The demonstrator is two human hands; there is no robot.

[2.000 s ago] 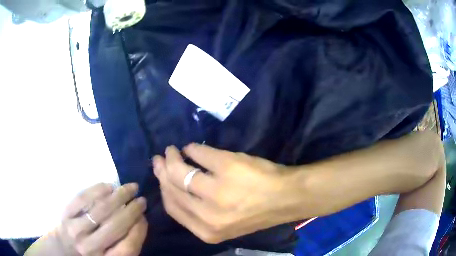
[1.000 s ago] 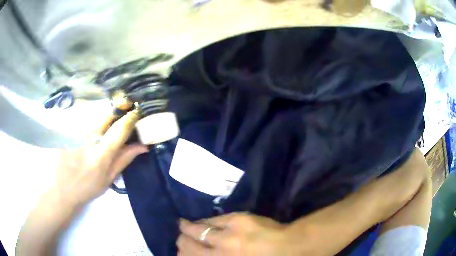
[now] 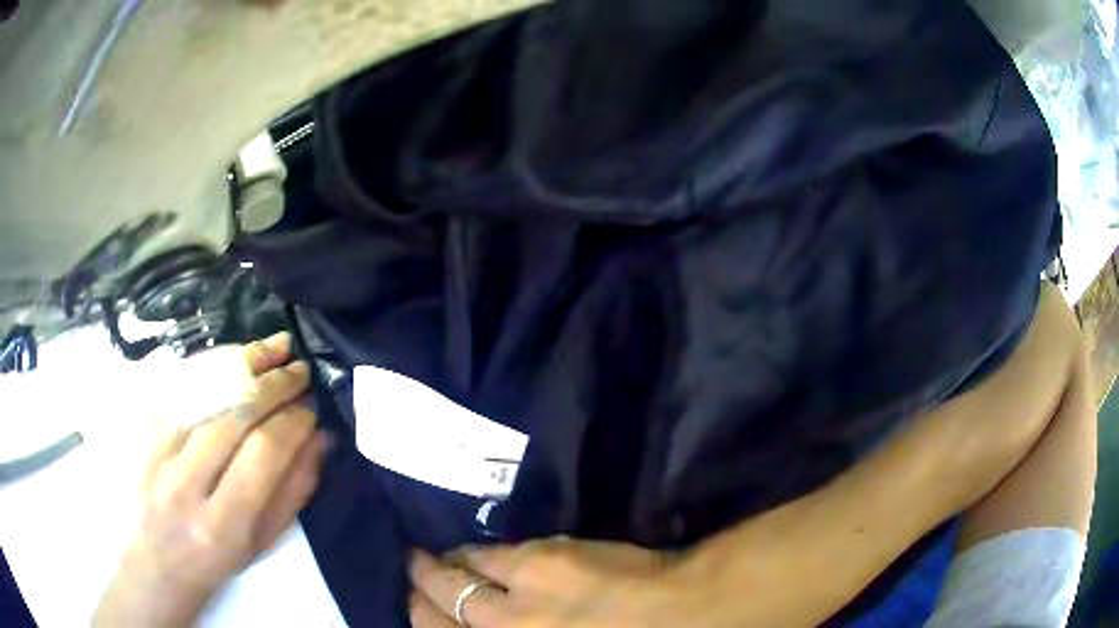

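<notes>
A large black cloth garment (image 3: 761, 282) fills the middle, its folded band running down the left side. A white label (image 3: 436, 432) with small print lies loose on it. My left hand (image 3: 239, 460) rests at the band's left edge, fingertips on the cloth just below the dark needle area (image 3: 203, 301) of the machine. My right hand (image 3: 540, 586) lies on the band lower down, cut off by the bottom edge, fingertips curled on the cloth. Whether either hand pinches the cloth is partly hidden.
The grey-cream sewing machine head (image 3: 184, 111) crosses the top left. A small cream cylinder (image 3: 260, 202) stands beside the cloth. The white table (image 3: 49, 528) shows at lower left. Clear plastic (image 3: 1086, 135) is at the right rim, and blue material (image 3: 914, 589) shows below my right forearm.
My left hand has moved from the machine's needle area down onto the band's edge. The white cap no longer covers the band. The label and garment appear further left; my right hand stays on the cloth.
</notes>
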